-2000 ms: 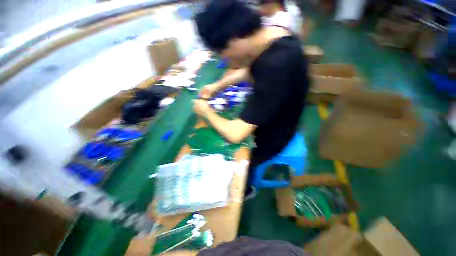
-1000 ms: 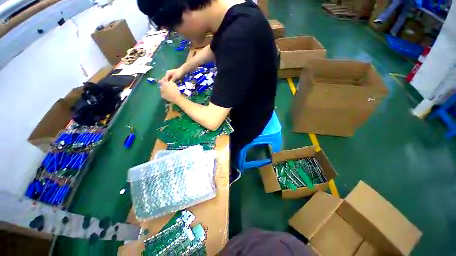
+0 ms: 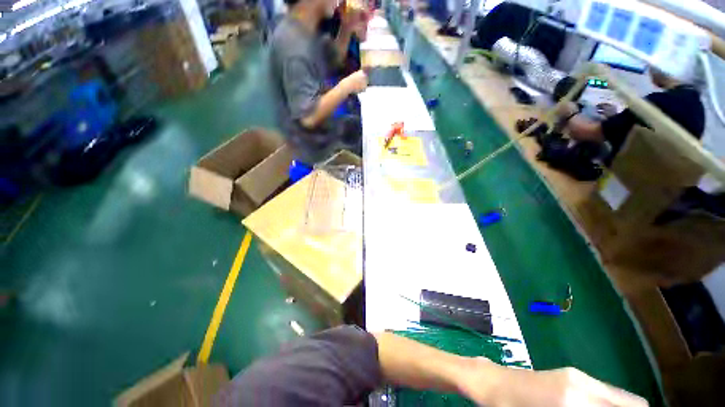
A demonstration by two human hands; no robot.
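My left hand (image 3: pixel 592 391) is at the bottom right, blurred and cut off by the lower edge; its fingers and anything in them cannot be made out. The bare forearm crosses the near end of a white work surface (image 3: pixel 413 246) towards the belt. My right hand is not in view. A blue battery pack (image 3: pixel 545 308) with thin wires lies on the green conveyor belt (image 3: pixel 529 254), beyond my hand. More blue packs lie spaced farther up the belt. A dark flat bar (image 3: pixel 455 312) lies on the white surface, with green wires (image 3: pixel 445 343) between it and my forearm.
A person in grey (image 3: pixel 306 75) is at the left of the line, another in black (image 3: pixel 664 111) across the belt. An orange tool-like object (image 3: pixel 394 133) lies on yellow sheets. Cartons stand left, including one with a flat tan top (image 3: pixel 306 230); another carton (image 3: pixel 648 191) stands right.
The view has swung from the right side of the line to the left. My left forearm and hand have come into view; the bubble-wrap packet and PCB panels have left it.
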